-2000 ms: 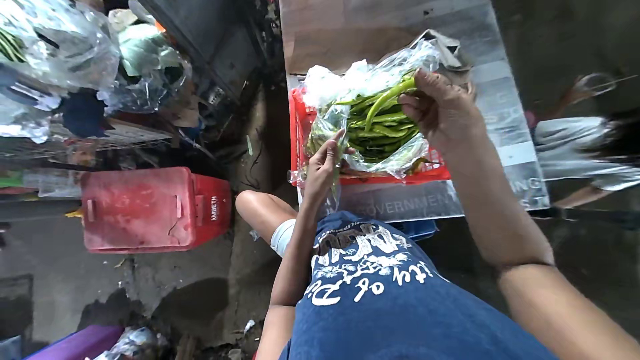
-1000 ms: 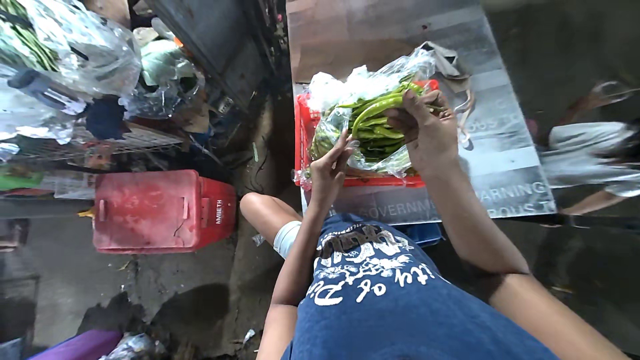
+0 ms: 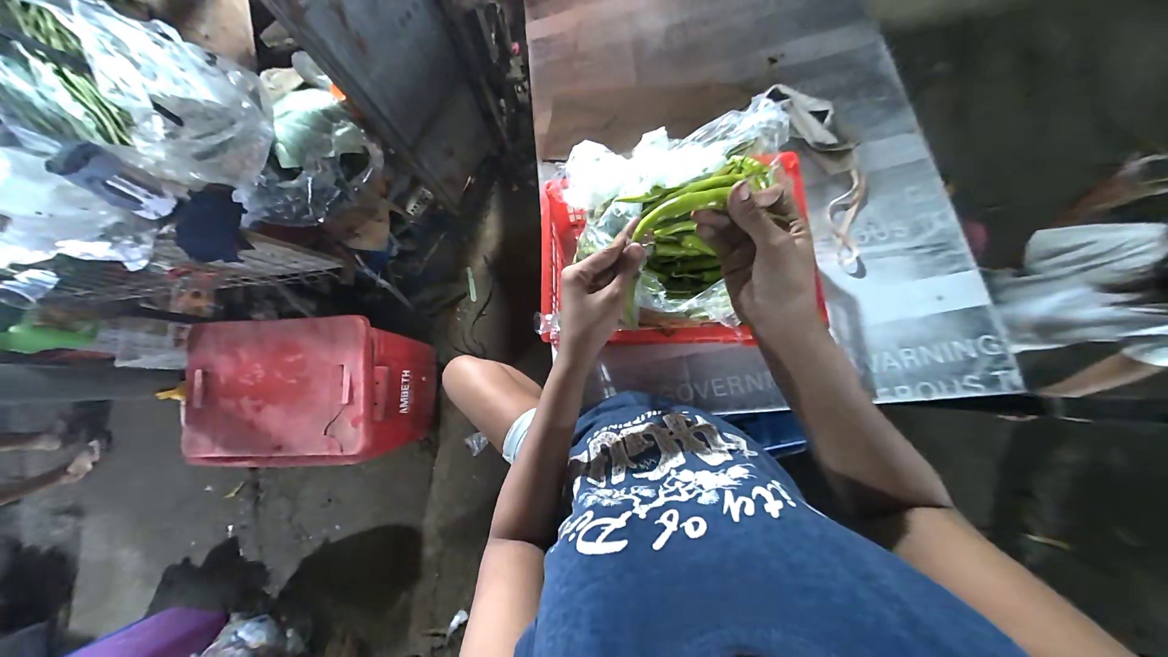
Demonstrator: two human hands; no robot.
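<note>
My right hand point(image 3: 762, 242) grips a long green chili pepper point(image 3: 684, 205) by its right end, between thumb and fingers. At the pepper's left end is my left hand point(image 3: 600, 287), its thumb and fingertips pinched close; whether it grips the pepper or the bag's edge, I cannot tell. Below both hands, many green chili peppers point(image 3: 680, 269) lie in a clear plastic bag point(image 3: 662, 160), opened out in a red plastic basket point(image 3: 547, 274).
The basket stands on a table with a printed sheet cover point(image 3: 912, 301); a strap point(image 3: 844, 201) lies beside it. Left are a red lidded cooler box point(image 3: 274, 392) and a wire rack point(image 3: 265, 260) with bagged vegetables point(image 3: 182, 100). A person point(image 3: 1095, 283) is at the right.
My right hand has moved left and down a little from its place two seconds ago, with its fingers still at a pepper. My left hand stays at the bag's left side.
</note>
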